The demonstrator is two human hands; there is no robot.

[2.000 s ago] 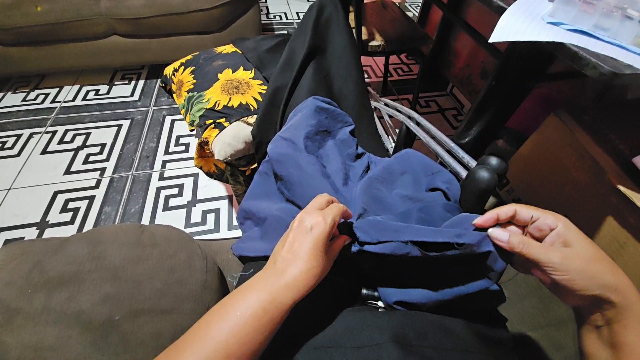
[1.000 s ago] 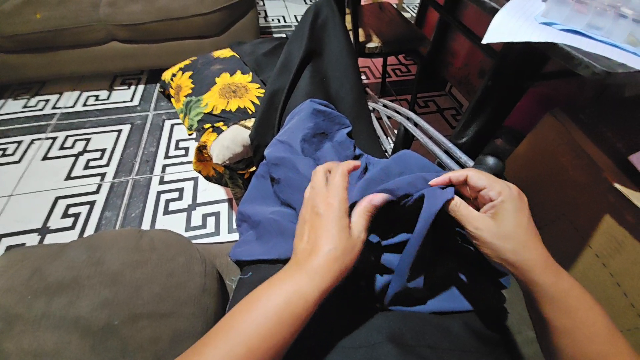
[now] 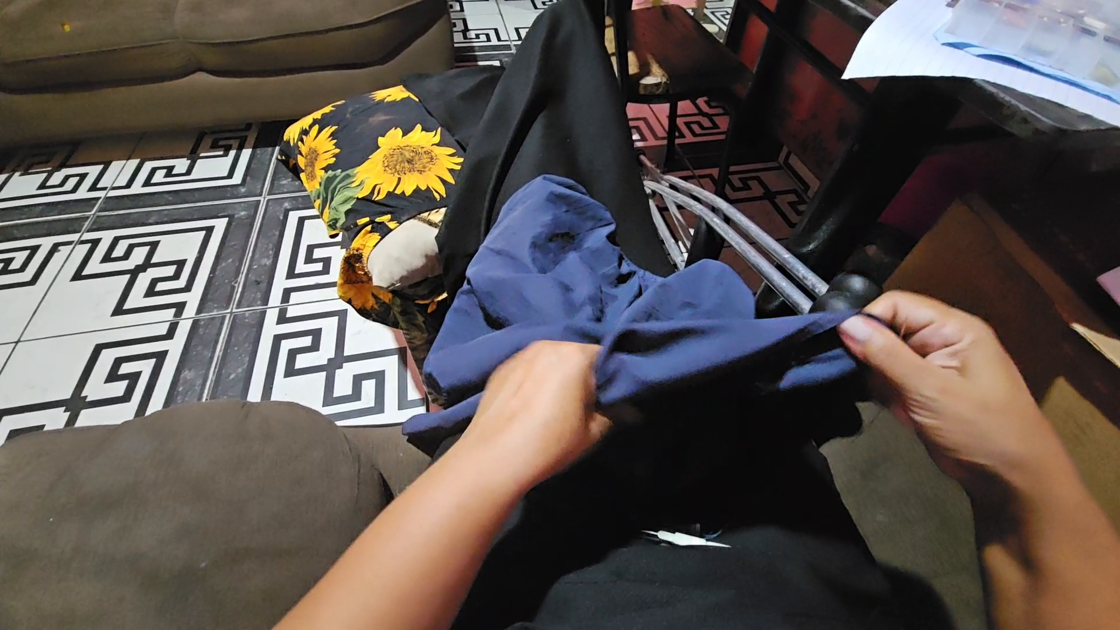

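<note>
A piece of navy blue fabric (image 3: 560,271) lies bunched over my lap, on black cloth that covers my legs. My left hand (image 3: 547,411) is closed on its near edge at the middle, fingertips partly hidden in the folds. My right hand (image 3: 936,376) pinches the same edge at the right between thumb and fingers, and the edge is stretched between both hands. A small white pointed object (image 3: 687,538) lies on the black cloth (image 3: 700,586) nearer to me; its kind is unclear.
A sunflower-print cloth (image 3: 407,166) lies beyond my lap to the left, over patterned floor tiles (image 3: 157,254). A brown sofa (image 3: 262,52) stands behind. Metal tubes (image 3: 744,227) run at the right, below a table with paper (image 3: 901,44) and a clear plastic box (image 3: 1041,35).
My left hand has gone from spread fingers on the fabric to a closed grip. My right hand has moved right, and the edge is now pulled out. The white object has come into view.
</note>
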